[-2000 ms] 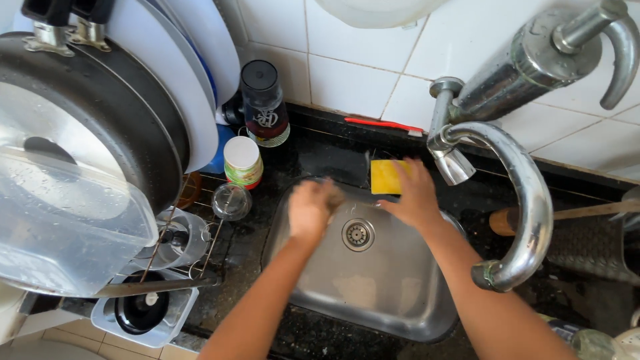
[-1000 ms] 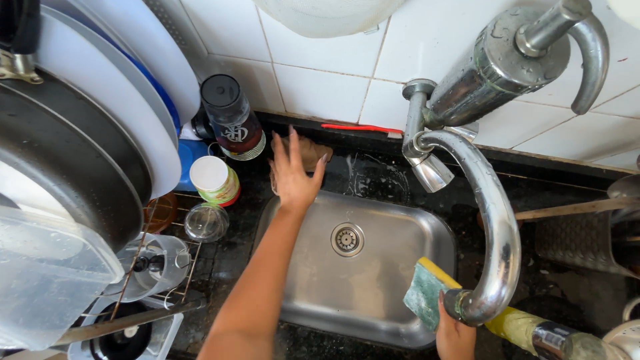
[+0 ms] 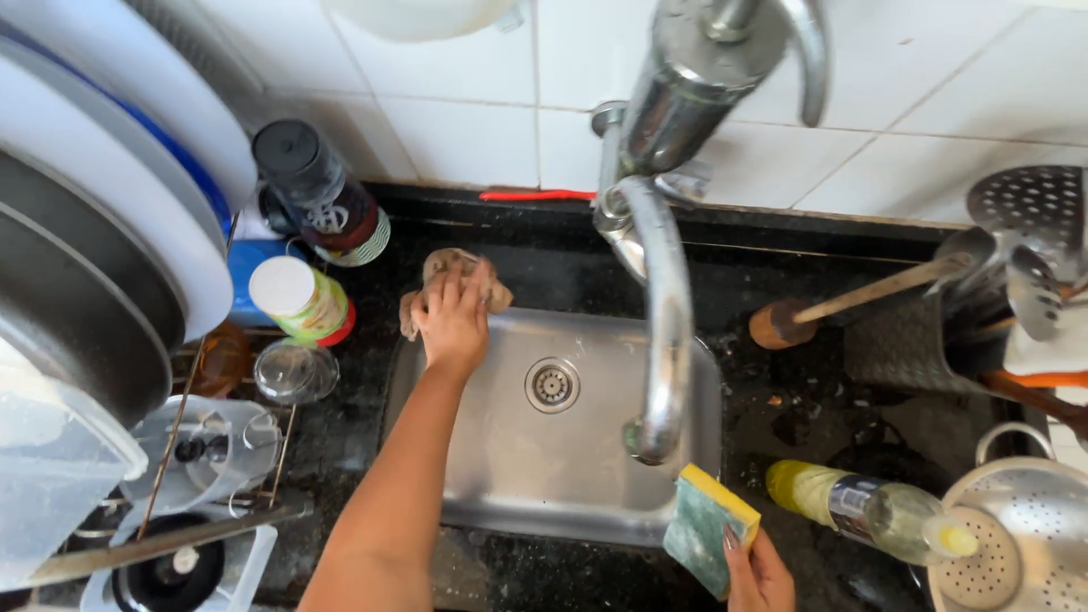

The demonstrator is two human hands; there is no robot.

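Observation:
My left hand presses on a crumpled brown cloth at the back left corner of the stainless steel sink; the cloth bunches around its fingers. At the front right corner of the sink, my right hand grips a yellow and green scouring sponge by its edge, green face showing. Between the two hands the chrome faucet spout curves over the basin. The drain strainer is visible in the sink's bottom.
Left stand a dark bottle, a white-lidded jar, a glass jar and a loaded dish rack. A red-handled item lies by the tiles. Right are a wooden pestle, a utensil holder, a soap bottle and a colander.
My right hand has moved with the sponge from behind the sink to its front right corner. My left hand went from above the sink to the back left, where it now rests on the cloth.

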